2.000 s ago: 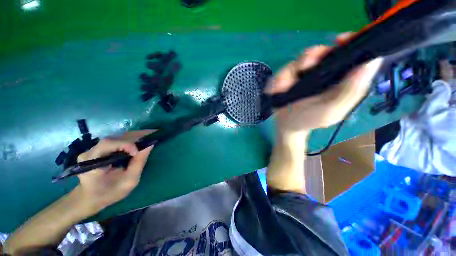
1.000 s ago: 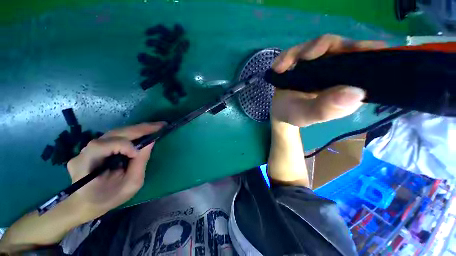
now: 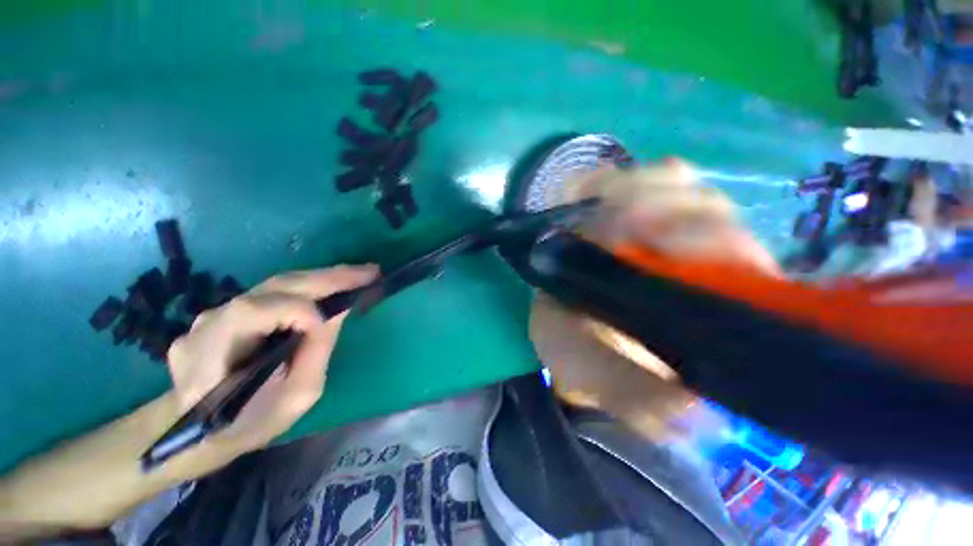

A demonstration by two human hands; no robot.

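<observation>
My left hand (image 3: 256, 352) grips a long thin black plastic frame (image 3: 437, 254) that slants up to the right, its far end over the round dish. My right hand (image 3: 662, 245) is blurred and holds the black and orange electric screwdriver (image 3: 726, 331), its front end close to the frame's far end. The driver bit cannot be made out. The grey perforated screw dish (image 3: 576, 160) lies behind, partly hidden by my right hand and the frame. One pile of small black plastic pieces (image 3: 389, 133) lies at upper centre, another (image 3: 160, 304) beside my left hand.
The green bench (image 3: 448, 341) spans the view, with a brighter green belt (image 3: 662, 53) beyond. Dark frames (image 3: 822, 208) lie at the right, near another person's blurred hand (image 3: 923, 208). Another dark part (image 3: 857, 48) is at the top right. Blue items (image 3: 763, 437) are below the bench edge.
The screwdriver has swung downward, from nearly level to slanting down to the right. My right hand has turned with it and now covers more of the dish. My left hand still holds the frame.
</observation>
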